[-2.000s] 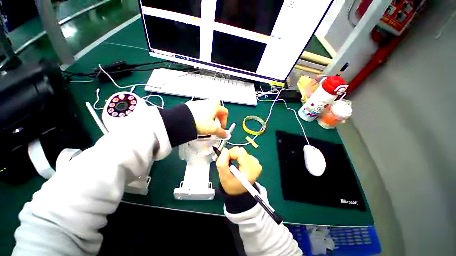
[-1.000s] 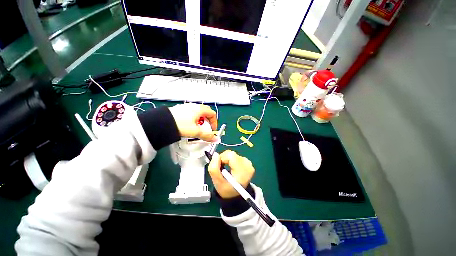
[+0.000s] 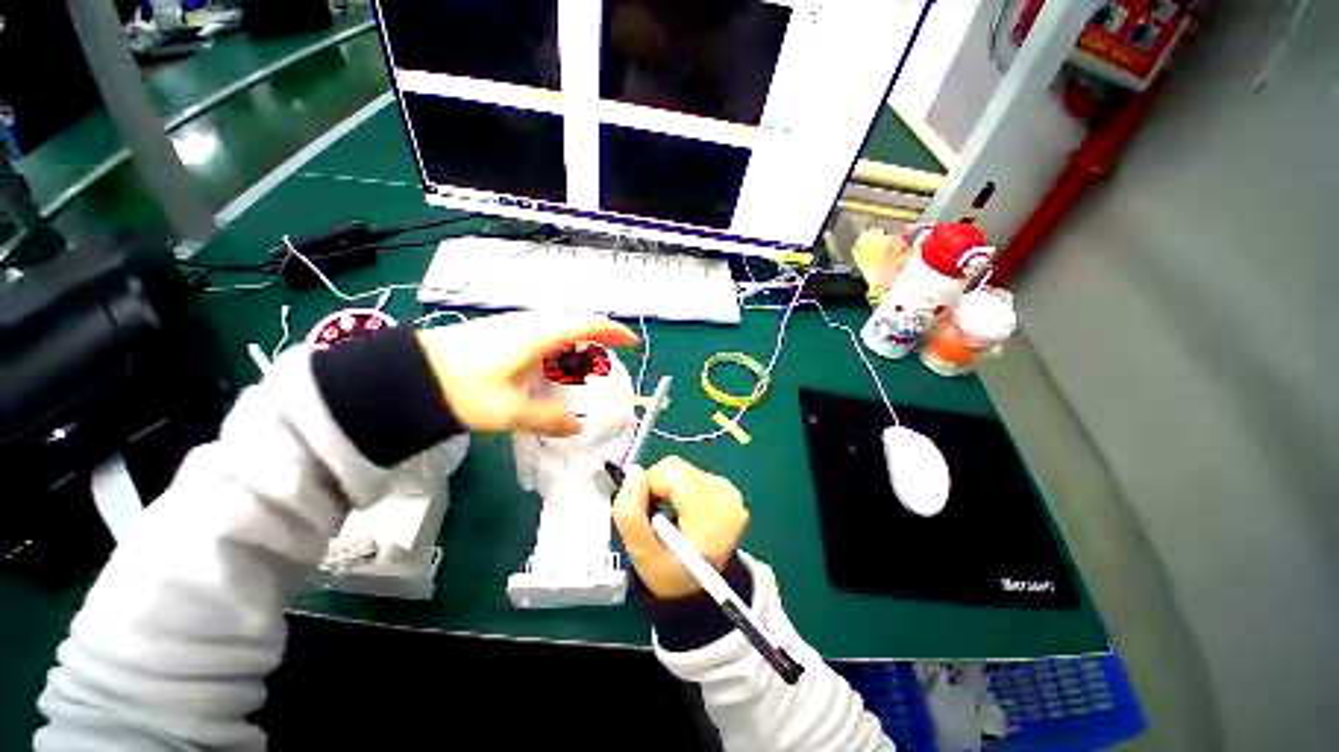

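A white security camera [image 3: 576,529] stands on the green bench in front of me, its round head with red-ringed LEDs facing up. My left hand [image 3: 514,375] is at its head, thumb and fingers apart around the LED ring; whether it touches the head is hard to tell. My right hand [image 3: 679,526] holds a slim white and dark pen [image 3: 730,599], its dark tip near the white antenna [image 3: 646,422] at the camera's right side. A second white camera [image 3: 389,544] stands to the left, partly hidden by my left sleeve.
Monitor [image 3: 588,118] and keyboard [image 3: 580,279] are behind. Yellow tape roll [image 3: 734,379], mouse [image 3: 918,470] on black pad [image 3: 940,551] and red-topped bottle [image 3: 925,290] are at right. Black printer [image 3: 103,382] is at left, blue basket [image 3: 1065,702] below right, power adapter [image 3: 331,253] behind the cameras.
My left hand has moved left from the antenna and opened, uncovering the camera's red LED ring. My right hand still holds the pen in nearly the same place.
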